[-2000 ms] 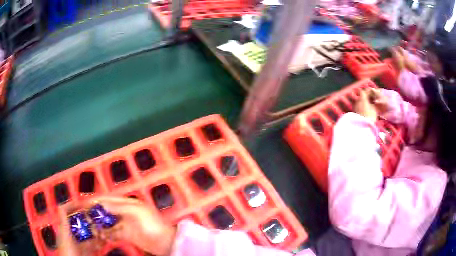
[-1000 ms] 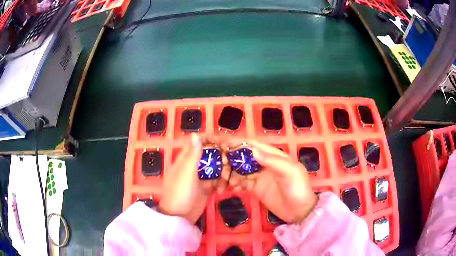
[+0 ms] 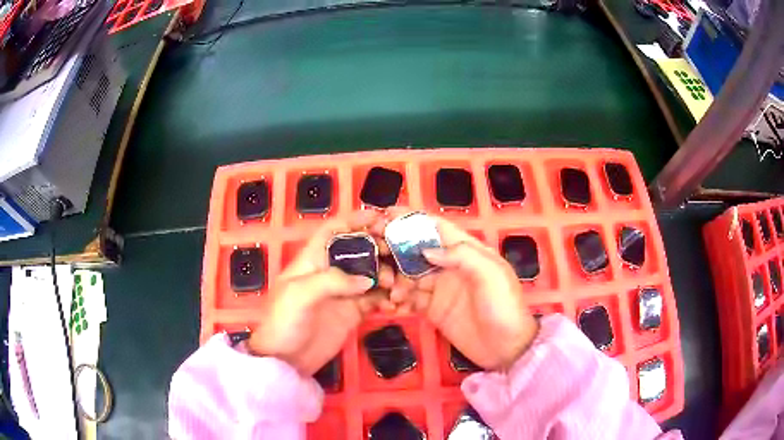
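Observation:
My left hand [image 3: 311, 314] holds a strapless smartwatch [image 3: 352, 258] over the foam tray; its screen is black with a line of pale text and a small green spot near my thumb. My right hand [image 3: 481, 296] holds a second smartwatch [image 3: 413, 244], tilted, its screen pale with reflected light. Its thumb lies on the glass. The two watches are side by side. The orange-red foam tray [image 3: 209, 301] beneath holds many watches in its pockets. Most show dark screens; several at the left lie back up [image 3: 314, 192]. My hands and sleeves hide some pockets.
A metal post [image 3: 726, 112] stands at the right, with another foam tray [image 3: 731, 258] beyond it and a sleeve at the lower right corner. A grey instrument box [image 3: 73, 129] is at left, above papers with green dots [image 3: 82, 301] and a ring [image 3: 92, 393]. The green bench [image 3: 387, 77] lies behind the tray.
The view has swung from the right to centre on the tray. The blue-violet dials in my hands have changed to a black text screen and a pale one; my thumbs now touch the glass.

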